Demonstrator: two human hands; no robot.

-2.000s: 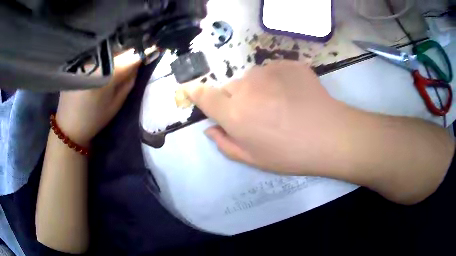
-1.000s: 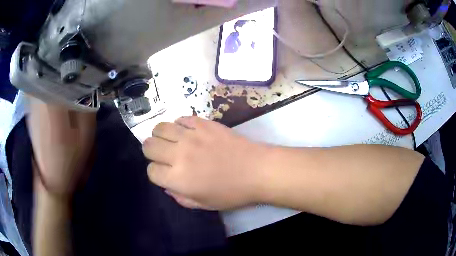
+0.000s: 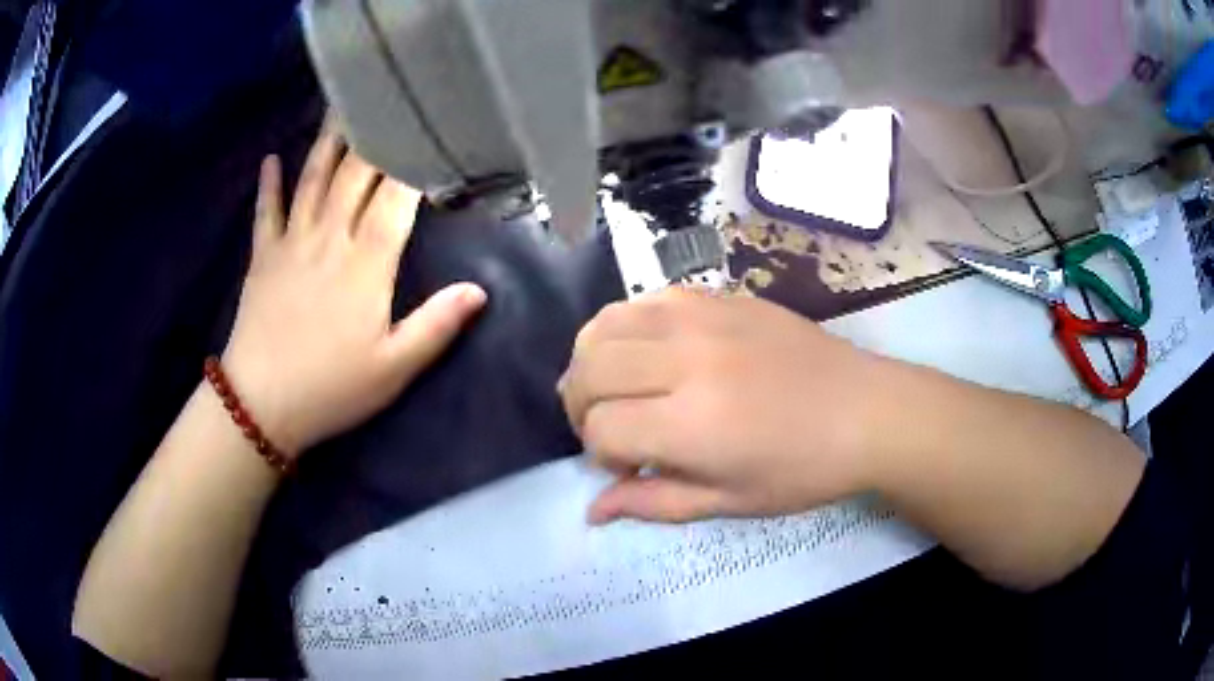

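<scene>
Dark shell fabric lies flat over the machine bed and spreads to the left. My left hand rests on it with fingers spread, left of the needle area, the fingertips close to the machine head. My right hand is curled at the fabric's right edge, below the knurled knob; the fabric edge meets its fingers, but the fingertips are partly hidden, so its hold cannot be told. The sewing machine head stands over the fabric. The needle itself is hidden.
A smartphone lies on the worn bed behind the knob. Open scissors with green and red handles lie at the right, across a thin black cable. A printed scale runs along the white table's front edge. A pink item is at the upper right.
The view has shifted, with the machine head now nearer the centre. My left hand has come out from beside the head and lies spread on the fabric. The dark fabric now covers the area before the needle.
</scene>
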